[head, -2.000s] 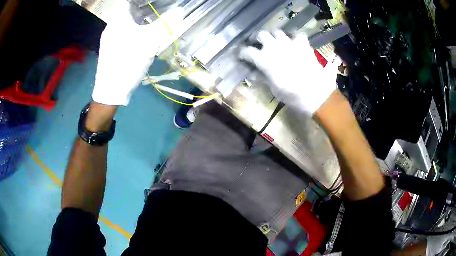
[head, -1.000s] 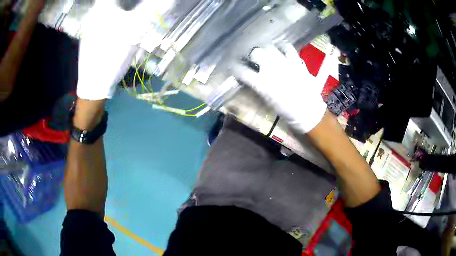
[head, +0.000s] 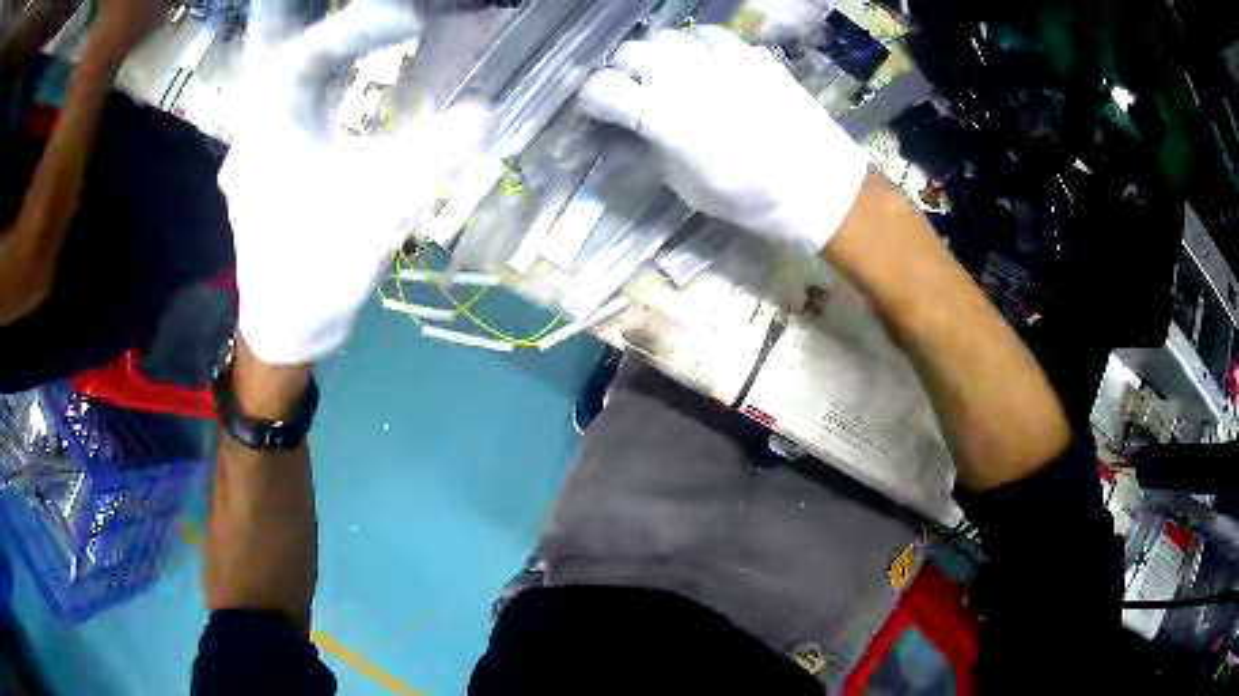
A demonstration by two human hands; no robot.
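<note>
Several long silver-grey metal strips lie side by side on the bench, blurred, running to the top edge. Thin yellow leads with white sleeves hang from their near ends over the bench edge. My left hand, in a white glove, is at the left of the strips with its fingers spread; whether it touches a strip is not clear. My right hand, also white-gloved, lies over the right side of the strips, its fingers bent and blurred; what is under them is hidden.
Printed sheets cover the near bench edge. Dark parts are strewn at the right. A black power driver is at the right edge. A blue crate and another person's arm are at the left. Grey cloth covers my lap.
My right hand has moved up and slightly left since one second ago. My left hand is lower, with its fingers more spread. The leads hang slightly lower in the picture.
</note>
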